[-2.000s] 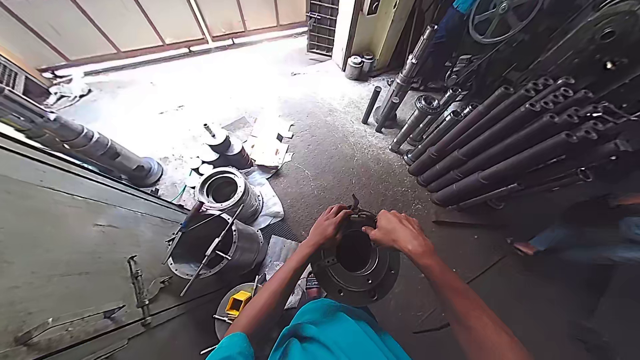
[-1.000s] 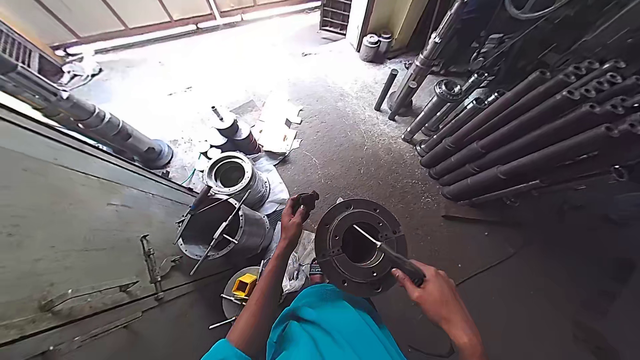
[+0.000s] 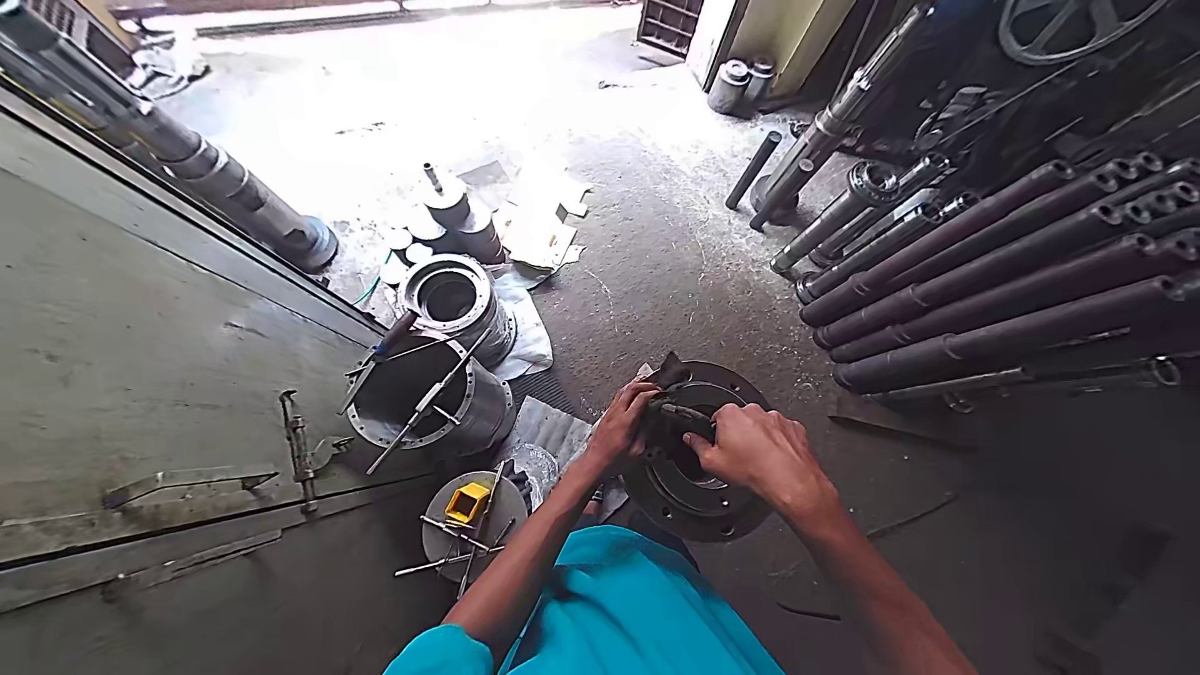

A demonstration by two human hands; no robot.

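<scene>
A round dark metal flange (image 3: pixel 745 378) with bolt holes and a wide central bore stands in front of my body. My left hand (image 3: pixel 622 424) is closed on a small dark piece (image 3: pixel 667 371) at the flange's upper left rim; its exact kind is unclear. Over the bore is my right hand (image 3: pixel 757 448), its fingers curled round a dark-handled tool (image 3: pixel 684 411) that points left toward my left hand. The tool's far end and the fingers of my left hand are partly hidden.
Left of me, a flanged metal cylinder (image 3: pixel 487 412) bears a tap wrench (image 3: pixel 424 405). Behind it stands a smaller ringed housing (image 3: pixel 502 328). A round stool (image 3: pixel 436 541) holds a yellow box (image 3: pixel 467 503) and rods. Dark pipes (image 3: pixel 1003 328) are stacked on the right.
A second ago my hands were apart, the left beside the flange and the right holding the tool over the bore. Now they are close together at the flange's upper part.
</scene>
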